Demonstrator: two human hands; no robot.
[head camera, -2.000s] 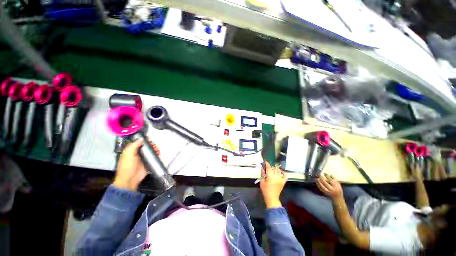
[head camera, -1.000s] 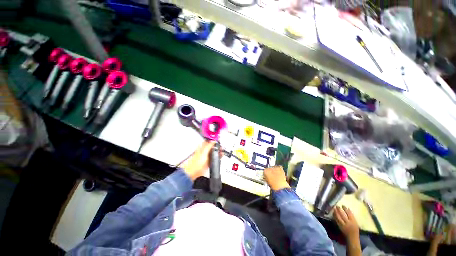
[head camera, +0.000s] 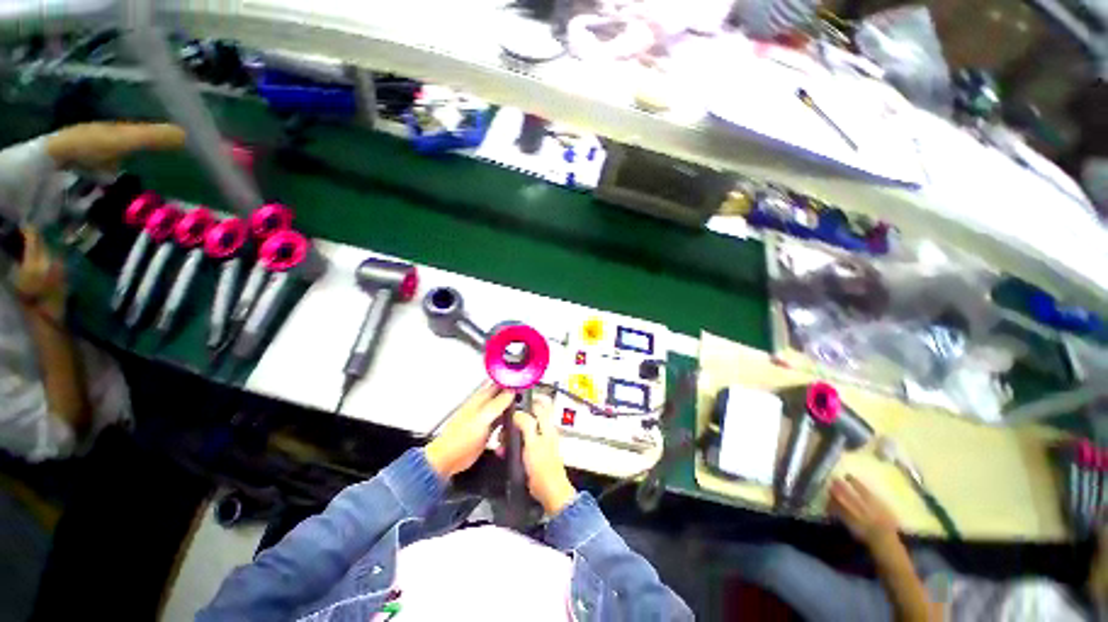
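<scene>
A hair dryer (head camera: 516, 355) with a magenta ring and grey handle stands upright in front of me, ring toward me. My left hand (head camera: 471, 428) grips its handle just below the head. My right hand (head camera: 538, 447) is closed around the handle from the right, slightly lower. A second dryer (head camera: 445, 310) with a dark ring lies behind it, its handle partly hidden. The test panel (head camera: 608, 434), with two dark-blue displays, yellow discs and red switches, is right of the held dryer. A dark cable crosses the panel.
A dryer (head camera: 371, 326) lies left on the white board. Several magenta-ringed dryers (head camera: 225, 239) lie in a row at far left, near another person's arm (head camera: 116, 143). A boxed instrument (head camera: 747, 434), two dryers (head camera: 824, 444) and another person's hand (head camera: 865, 508) are right. A shelf (head camera: 680, 122) runs above.
My right hand has moved left from the panel's right edge onto the dryer handle. My left hand still holds the dryer. A person's arm has appeared at far left.
</scene>
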